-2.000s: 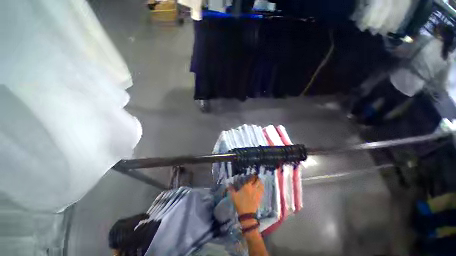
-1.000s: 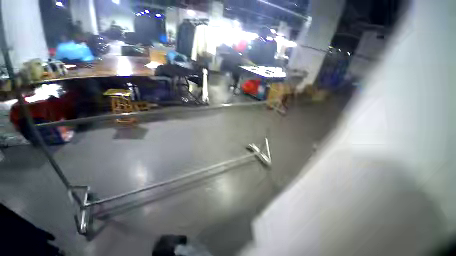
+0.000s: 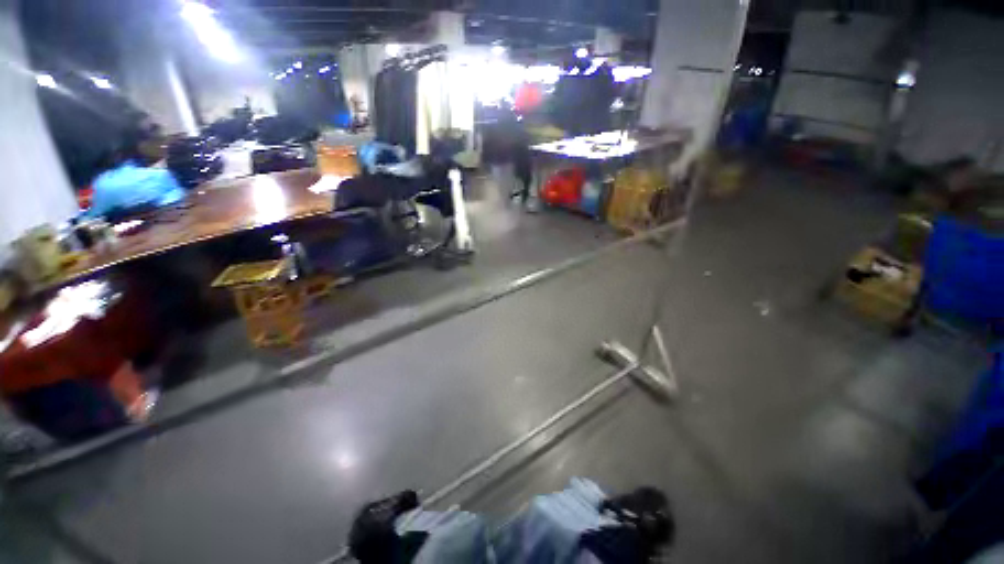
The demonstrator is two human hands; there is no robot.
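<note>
Light blue garments (image 3: 556,523) show at the bottom centre, cut off by the lower edge. A black bunch, which looks like hanger hooks (image 3: 383,527), lies at their left side, and another dark bunch (image 3: 644,520) at their right. The silver rack rail (image 3: 407,327) runs slantwise across the view beyond them, with nothing hanging on the part that shows. The thinner lower bar (image 3: 539,432) runs to the triangular rack base (image 3: 650,369). Neither of my hands can be made out; what holds the garments is hidden.
A long brown table (image 3: 220,215) stands at the back left, with a wooden stool (image 3: 264,314) beside it. Red cloth (image 3: 83,347) lies at the left. Blue bins (image 3: 963,270) and a cardboard box (image 3: 881,284) are at the right. Another table (image 3: 611,147) and hung garments (image 3: 424,105) are farther back.
The view has swung from the hung garments to the bare rail and floor. The large white cloth and my visible hand have left the view. Light blue garments and dark bunches now show at the bottom.
</note>
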